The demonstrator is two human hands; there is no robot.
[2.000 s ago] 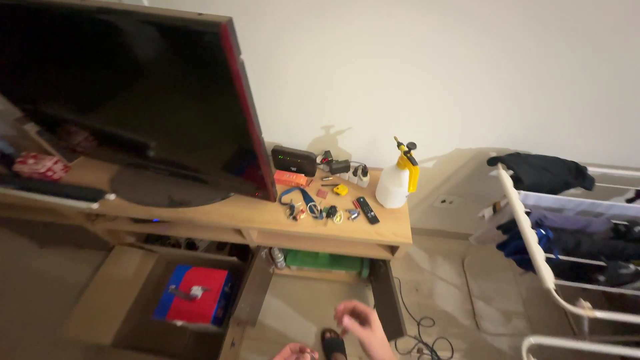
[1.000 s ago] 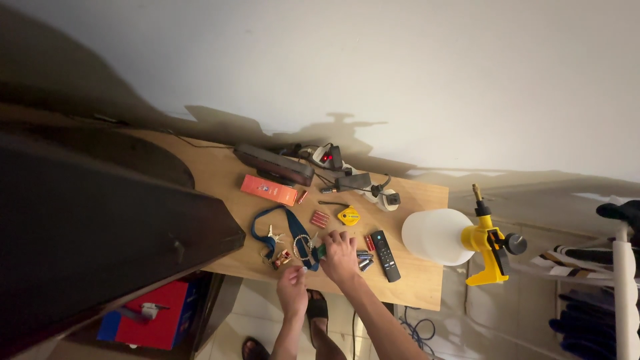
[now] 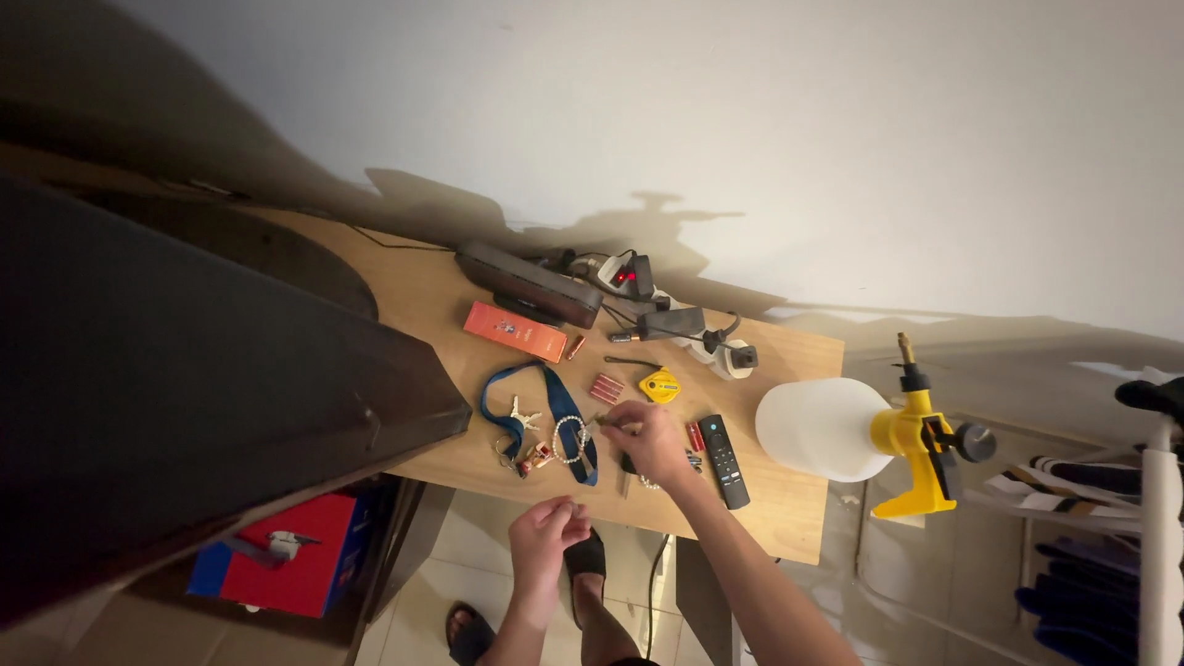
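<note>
My right hand point(image 3: 647, 439) is over the wooden cabinet top, its fingertips closed on a small item too small to name, just right of a beaded bracelet point(image 3: 569, 438). Short of the front edge, my left hand point(image 3: 550, 536) has thumb and fingers together; whether anything is between them is unclear. The bracelet lies partly on a blue lanyard point(image 3: 564, 400) beside keys point(image 3: 524, 418). Behind my right hand are red batteries point(image 3: 607, 388) and a yellow tape measure point(image 3: 659, 385). A black remote control point(image 3: 723, 462) lies to its right, near more red batteries point(image 3: 695, 436).
An orange box point(image 3: 515, 330) and a black router point(image 3: 529, 282) stand behind, with a power strip point(image 3: 731, 361) and plugs. A white and yellow pressure sprayer point(image 3: 823, 429) is at the right end. The television point(image 3: 203, 398) fills the left; a drying rack point(image 3: 1158, 555) stands right.
Both hands have come up from below the cabinet front. Since one second ago, my left hand has drawn back from the objects, and my right hand remains over them. The view has moved closer to the cabinet top.
</note>
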